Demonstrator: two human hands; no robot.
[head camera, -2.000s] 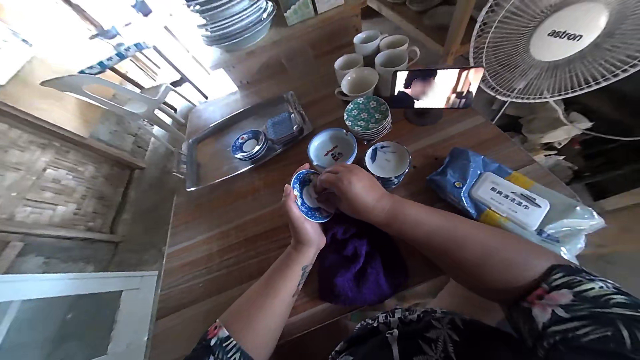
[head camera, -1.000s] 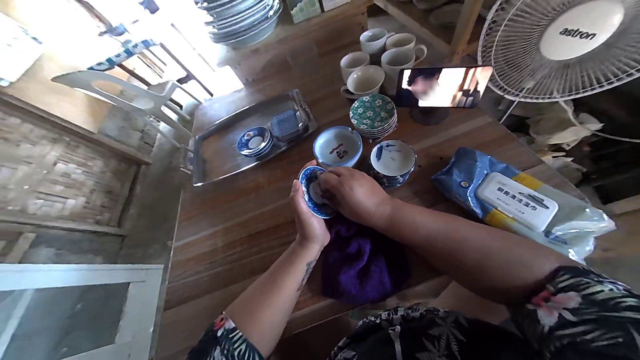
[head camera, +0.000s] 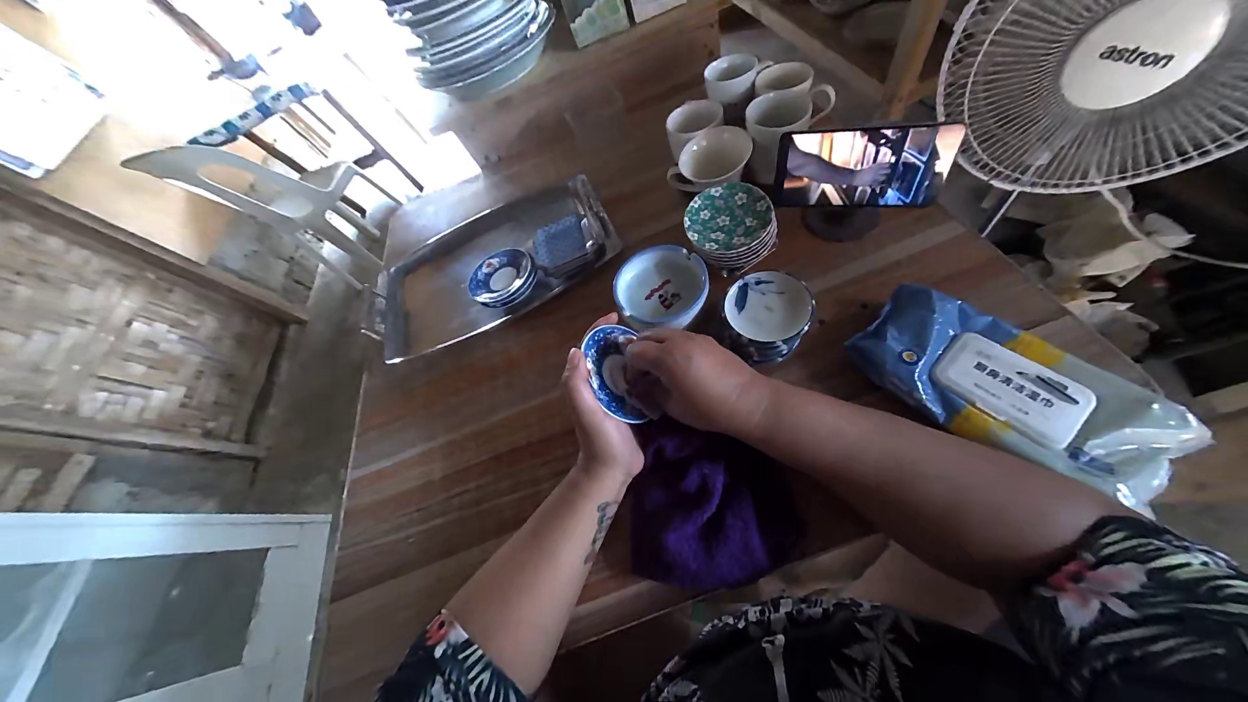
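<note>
My left hand (head camera: 602, 429) holds a small blue-and-white patterned dish (head camera: 597, 363), tilted, by its rim. Over its inner face lies my right hand (head camera: 687, 378), fingers bent; whether a cloth is under them cannot be told. A purple cloth (head camera: 712, 517) rests on the wooden table below my hands. Just beyond the dish is a pale blue bowl (head camera: 639, 283) with a red motif, beside stacked white bowls with blue leaves (head camera: 780, 307). Behind these stand stacked green floral dishes (head camera: 729, 216). Similar blue dishes (head camera: 502, 277) and a blue square piece (head camera: 560, 242) sit on a metal tray (head camera: 439, 343).
Several mugs (head camera: 694, 122) stand at the back beside a phone (head camera: 871, 168) on a stand. A wet wipes pack (head camera: 1019, 390) lies at right, below a white fan (head camera: 1102, 88). Stacked plates (head camera: 478, 44) are at the back left, near a white plastic chair (head camera: 244, 190).
The phone's screen picture has changed. My hands stay at the dish, with only slight movement.
</note>
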